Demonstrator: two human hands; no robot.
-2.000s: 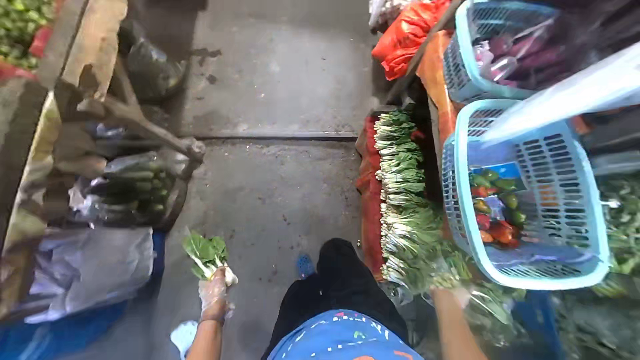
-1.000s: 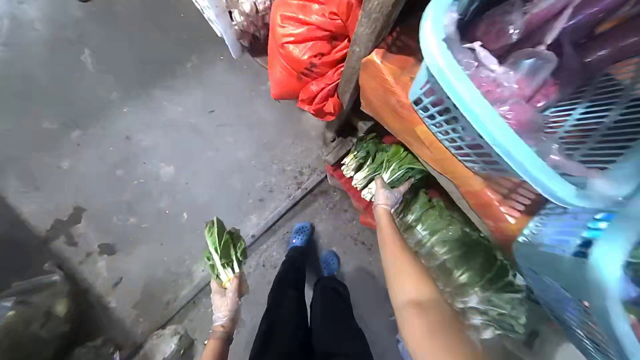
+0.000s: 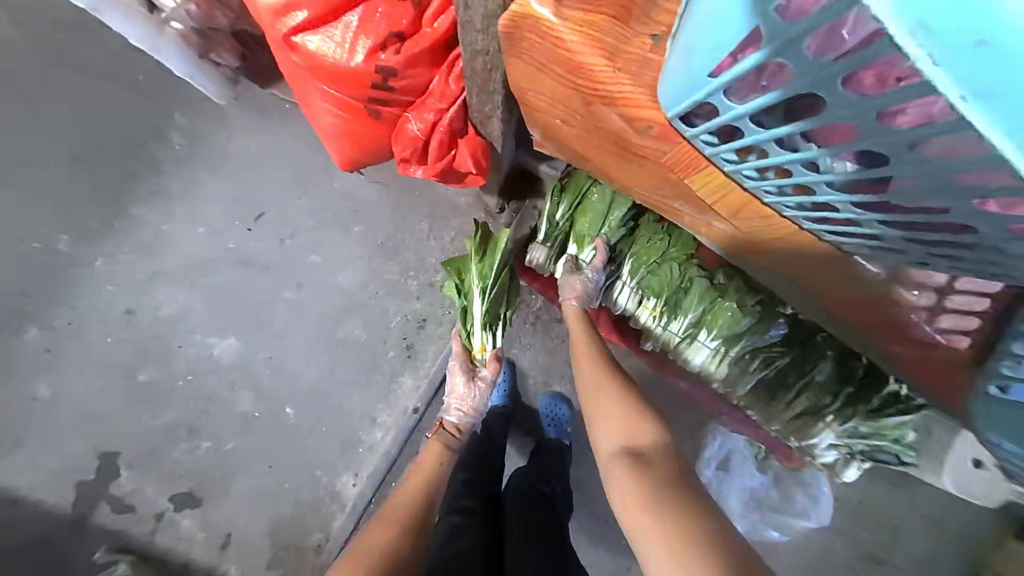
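Note:
My left hand [image 3: 470, 380], in a clear plastic glove, holds a bunch of leafy greens [image 3: 478, 296] upright by its white stems, where a yellow band shows. My right hand [image 3: 582, 276], gloved likewise, is on the stem ends of another bunch [image 3: 596, 212] near the upper left end of a long row of greens [image 3: 700, 308]. Its fingers are bent round the stems; whether they grip firmly is hard to tell. The row lies on red cloth or netting [image 3: 712, 408], stems toward me and leaves toward the wood-patterned board.
A wood-patterned board [image 3: 592, 96] overhangs the row, with a light blue plastic basket [image 3: 800, 152] on it. Red plastic bags [image 3: 360, 88] sit beside a wooden post [image 3: 484, 72]. A clear plastic bag [image 3: 764, 484] lies on the floor below the row.
The view has swung and moved closer to the row's far end. My left hand, still holding its bunch, is now nearer my right hand, which stays at the row's greens.

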